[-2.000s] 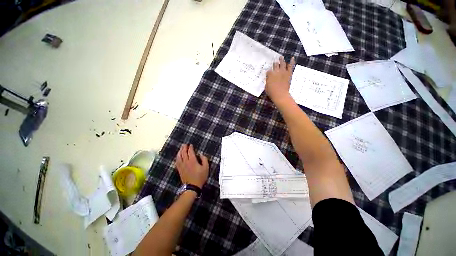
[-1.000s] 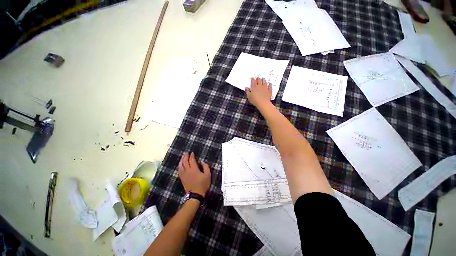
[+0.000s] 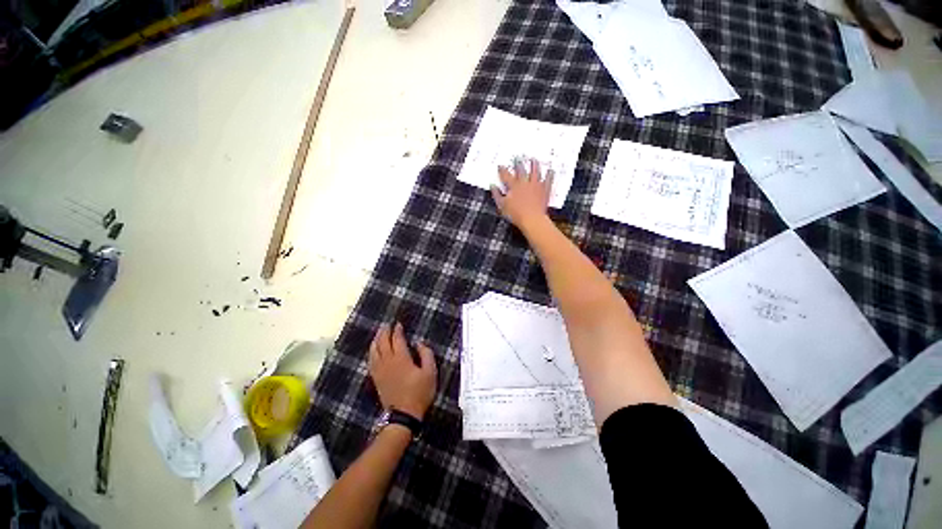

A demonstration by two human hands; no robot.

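A white square pattern piece [image 3: 525,143] lies on the dark plaid fabric [image 3: 444,253]. My right hand [image 3: 525,194] rests on its lower edge, palm down, fingers apart, holding nothing. A second printed pattern piece [image 3: 664,191] lies just to its right, a narrow band of cloth between them. My left hand [image 3: 401,370], with a dark watch band at the wrist, lies flat on the cloth near its left edge, fingers spread and empty. A large angled pattern piece [image 3: 516,356] lies between my forearms, partly hidden by my right arm.
More white pattern pieces lie at the far edge [image 3: 664,62] and on the right [image 3: 790,325]. A wooden ruler [image 3: 307,150] lies on the cream table [image 3: 217,134]. A yellow tape roll [image 3: 276,403] and crumpled paper [image 3: 225,439] lie at the near left.
The square piece has turned and now sits straighter beside the second piece. My right hand has moved left and nearer with it. My left hand stays flat on the cloth.
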